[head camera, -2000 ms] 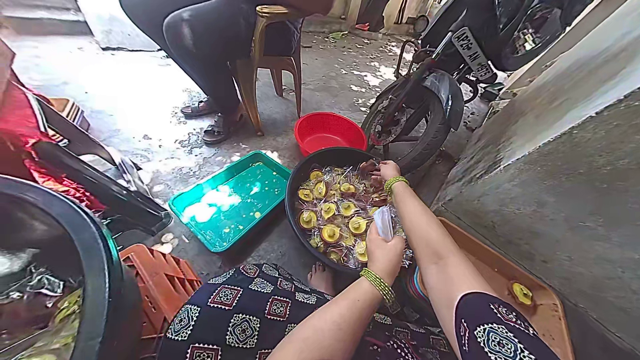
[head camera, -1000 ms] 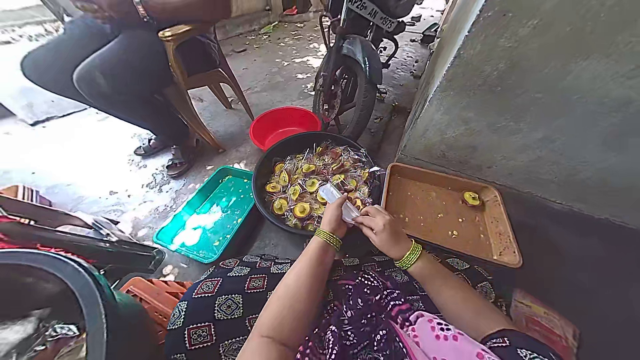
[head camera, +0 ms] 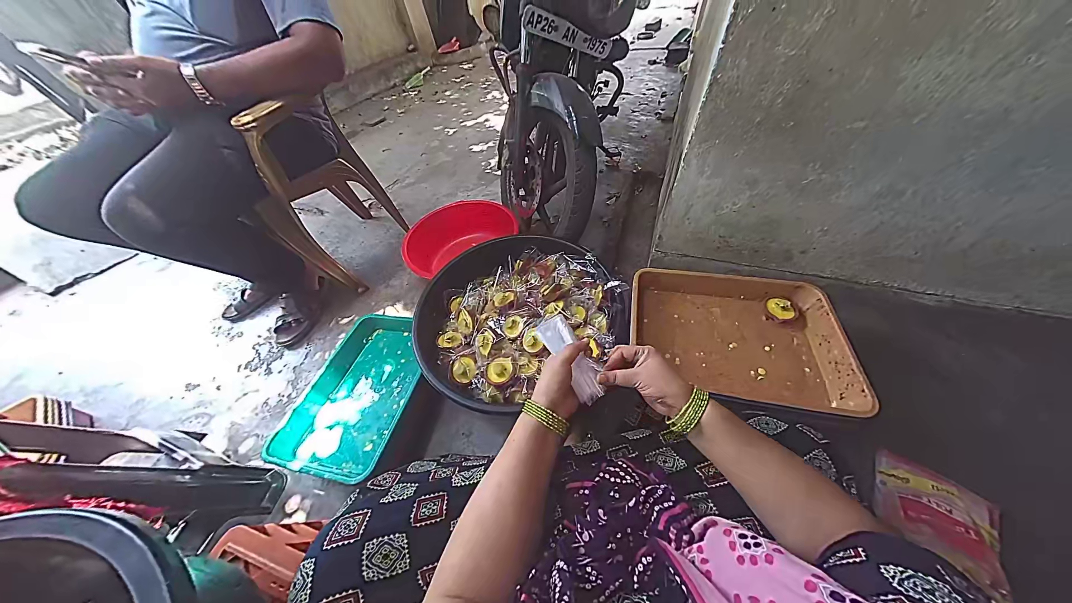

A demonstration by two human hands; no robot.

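My left hand grips a stack of clear plastic bags above the near right rim of a round black tub. My right hand pinches the right edge of those bags between thumb and finger. The black tub holds many small yellow-topped items wrapped in clear film. To its right is a brown plastic tray with one unwrapped yellow-topped item and yellow crumbs. A teal tray with small bits in it lies left of the tub.
A red basin touches the tub's far side, by a motorcycle's front wheel. A person sits in a brown plastic chair at the left. A concrete wall rises at the right. A printed plastic packet lies at the lower right.
My right hand has left the wrapped items in the tub, where it was two seconds ago, and come to the bags in my left hand. The view has swung to the right.
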